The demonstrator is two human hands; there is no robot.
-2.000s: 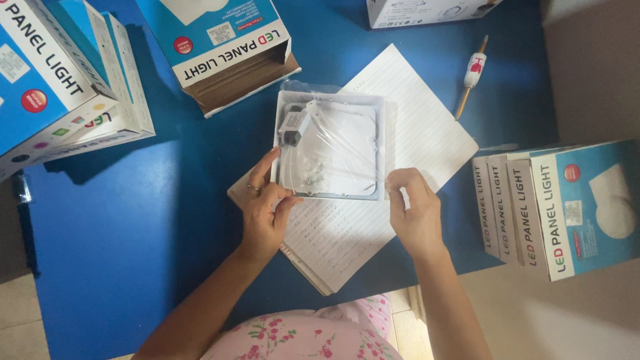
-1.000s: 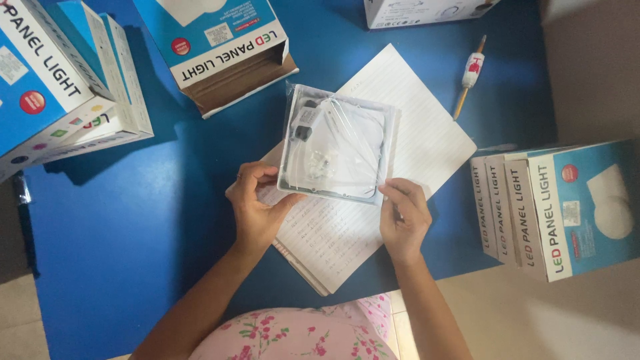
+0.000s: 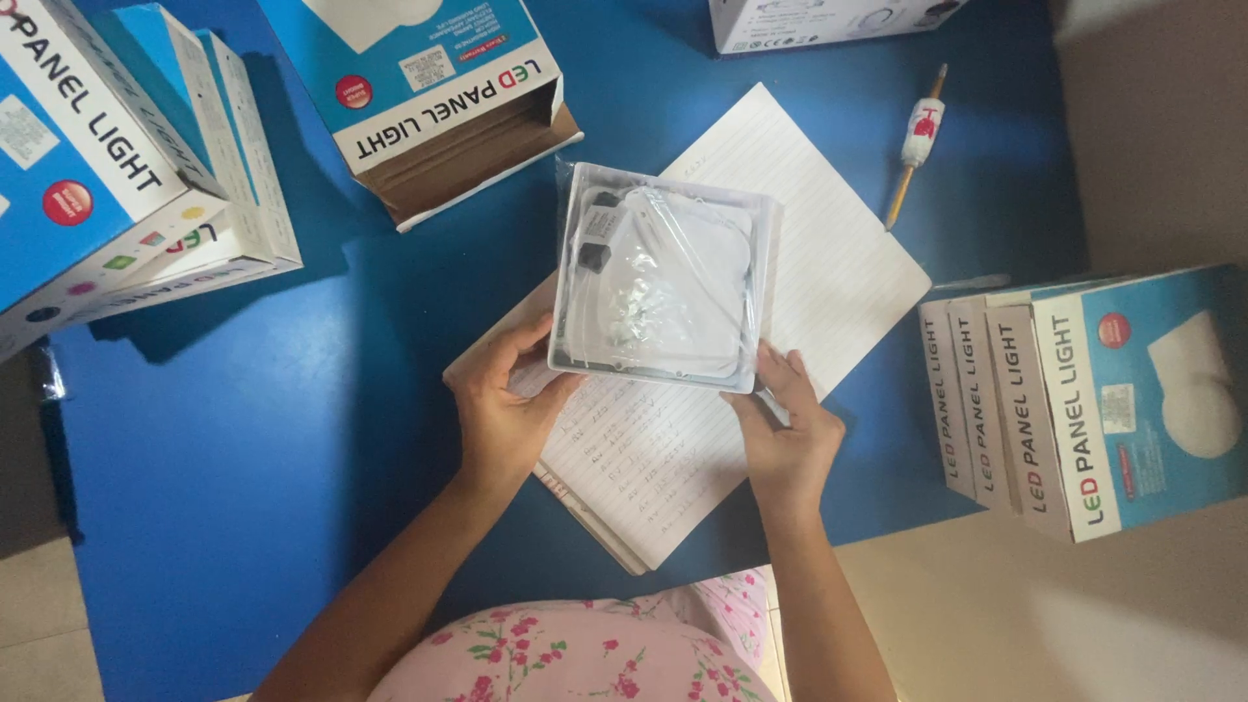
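Both hands hold a square white LED panel light, wrapped in clear plastic, above an open notebook with handwriting on its lined pages. My left hand grips the panel's lower left corner, thumb at the bottom edge. At the lower right corner, my right hand pinches the frame between thumb and fingers. The panel's inner side faces up, showing a small labelled part and black pieces through the plastic. Just beyond it lies a blue and white LED panel light box, its near end flap open.
More LED panel light boxes stand at the left, and several others are lined up at the right table edge. A pen with a white and red wrapped grip lies by the notebook. Another box sits at the far edge of the blue table.
Two seconds ago my right hand was at the plastic beside the panel's right edge; now it holds the lower right corner. The panel has turned slightly clockwise, and the plastic lies differently over it.
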